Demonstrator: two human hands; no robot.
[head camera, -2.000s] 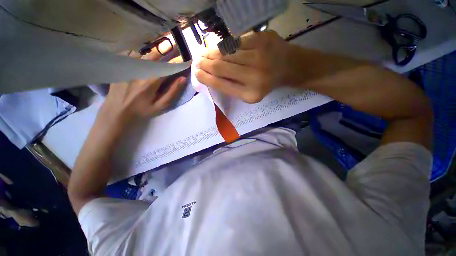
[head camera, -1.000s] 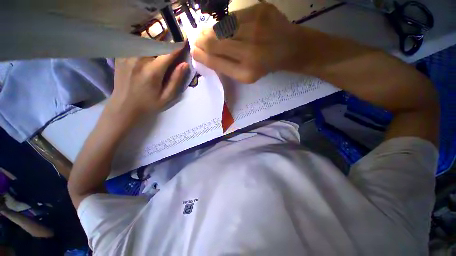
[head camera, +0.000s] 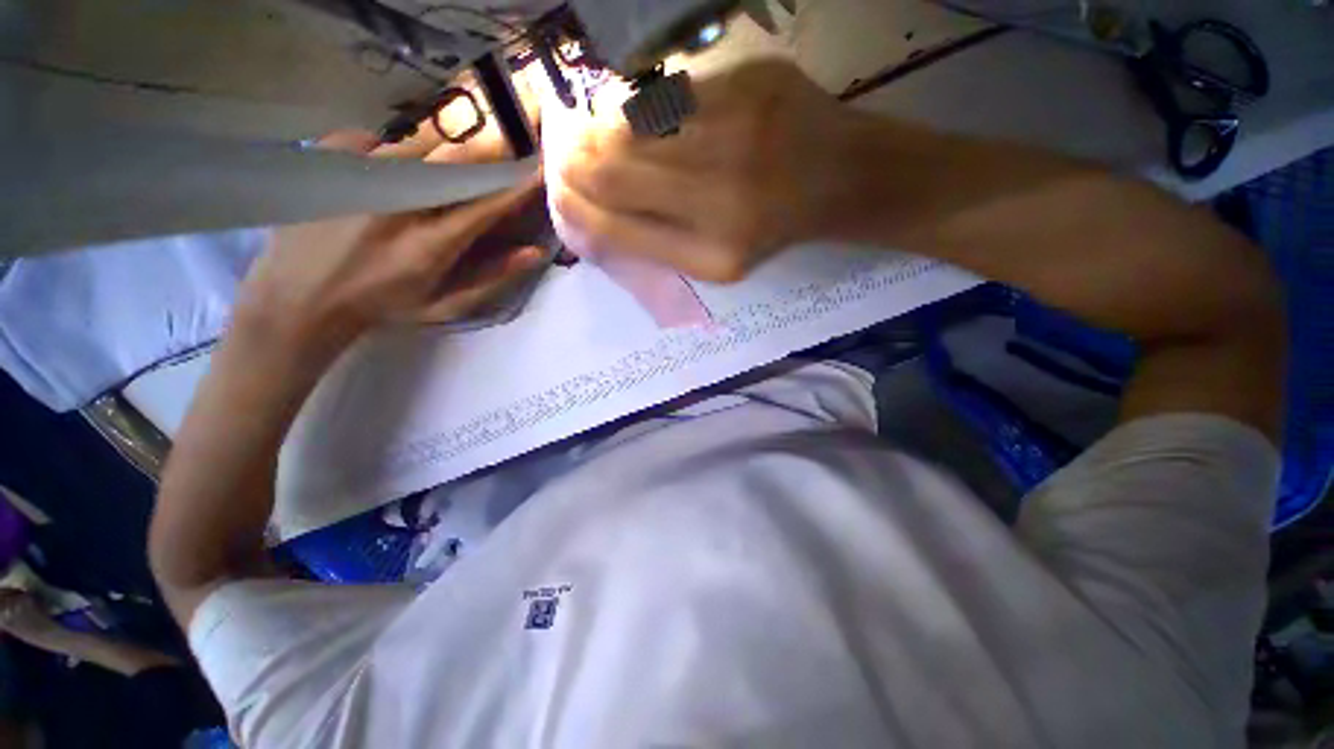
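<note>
The sewing machine head (head camera: 264, 190) spans the upper left, with its lamp lit at the needle area (head camera: 563, 81). My right hand (head camera: 702, 176) is at the right of the needle area, with fingers bent onto the pink strip (head camera: 654, 290). The strip's free end lies on the white table below that hand. My left hand (head camera: 395, 264) is left of the needle, partly behind the machine head, and its fingertips are hidden. The light grey-blue fabric (head camera: 125, 307) lies at the table's left edge. Glare hides the stitching point.
Black-handled scissors (head camera: 1207, 88) lie at the upper right of the table. The ribbed knob (head camera: 660, 103) is beside my right hand. Printed scale marks (head camera: 585, 384) run along the near table edge. A blue basket (head camera: 1039, 395) is below the table at right. Another person's arm (head camera: 81, 637) shows at lower left.
The strip's end has risen from the table edge and now shows pink instead of orange. My left hand has shifted left, with its fingers flatter. The grey-blue fabric at left shows less.
</note>
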